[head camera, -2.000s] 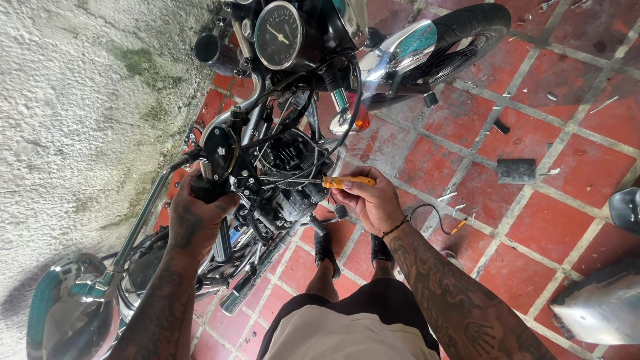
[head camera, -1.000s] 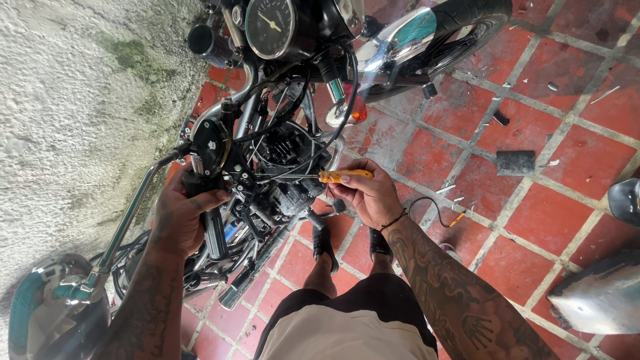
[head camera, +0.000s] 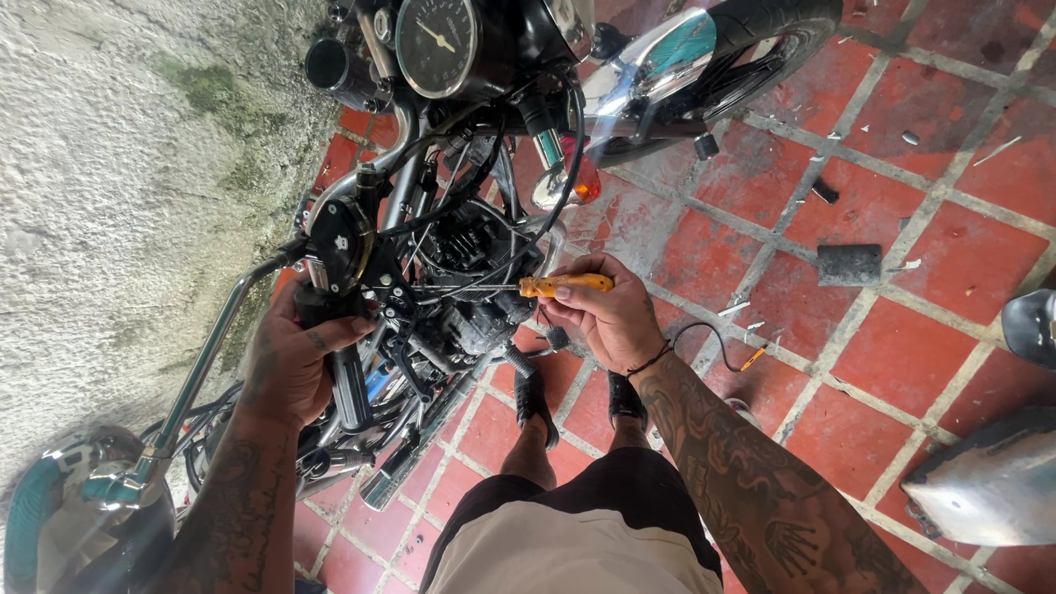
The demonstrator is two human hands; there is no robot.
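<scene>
My right hand (head camera: 606, 309) grips the orange handle of a screwdriver (head camera: 565, 285). Its thin shaft points left, toward the lever clamp (head camera: 386, 285) on a motorcycle's handlebar; whether the tip touches a screw is hard to tell. With my left hand (head camera: 301, 355) I hold the black switch housing (head camera: 322, 305) beside the rubber handlebar grip (head camera: 352, 392). A round black brake fluid reservoir (head camera: 340, 242) sits just above that hand. Beyond the hands are the speedometer (head camera: 437, 45), black cables and the engine (head camera: 478, 318).
A chrome mirror (head camera: 91, 503) stands out at the lower left, near the rough wall (head camera: 124, 206). The front wheel (head camera: 771, 62) is at the top. On the red tiled floor lie a dark flat piece (head camera: 850, 265), an orange-tipped cable (head camera: 752, 358) and, at right, a metal panel (head camera: 990, 483).
My left hand has shifted slightly on the switch housing, its thumb now lower beside the grip. The right hand keeps its hold on the screwdriver, which stays pointed at the handlebar.
</scene>
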